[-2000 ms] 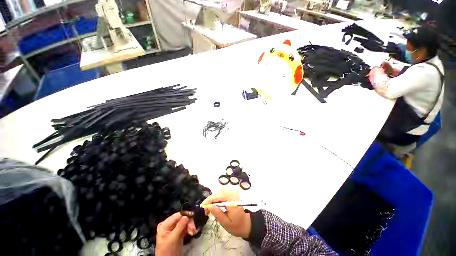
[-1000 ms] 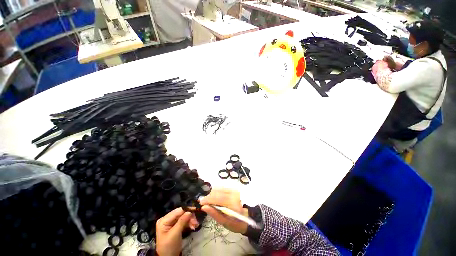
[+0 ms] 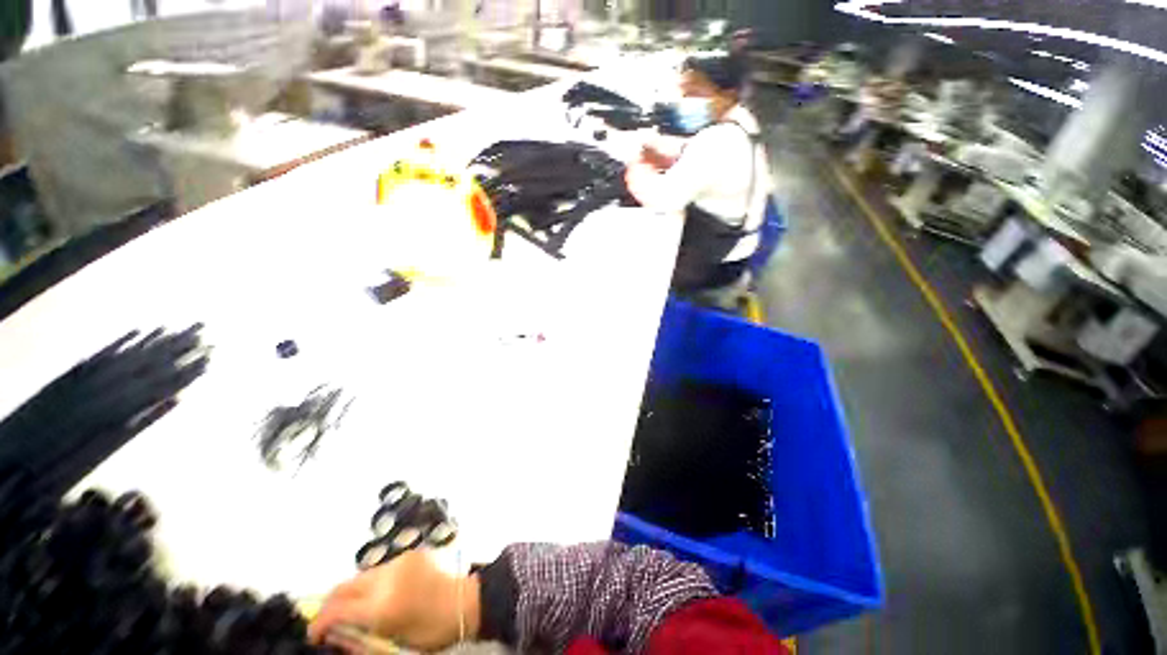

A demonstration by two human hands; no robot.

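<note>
My right hand (image 3: pixel 399 601) is at the bottom edge, blurred, in a checked sleeve. Its fingers are closed on a slim whitish-yellow pen-like tool (image 3: pixel 358 637), partly cut off by the edge. The heap of small black loops (image 3: pixel 90 576) lies to its left at the bottom left. A small separate cluster of black loops (image 3: pixel 407 525) lies on the white table (image 3: pixel 538 435) just beyond my right hand. My left hand is out of the picture.
Black strips (image 3: pixel 103 397) lie at left, with a dark thread tangle (image 3: pixel 301 426) beside them. A yellow chick-shaped fan (image 3: pixel 435 218) stands farther back. A blue bin (image 3: pixel 819 473) with black pieces is right of the table. A masked coworker (image 3: pixel 704 179) sits beyond it.
The view has swung right, so the table's things appear farther left and the aisle shows. My left hand has left the picture. My right hand now appears lower and nearer the separate loops.
</note>
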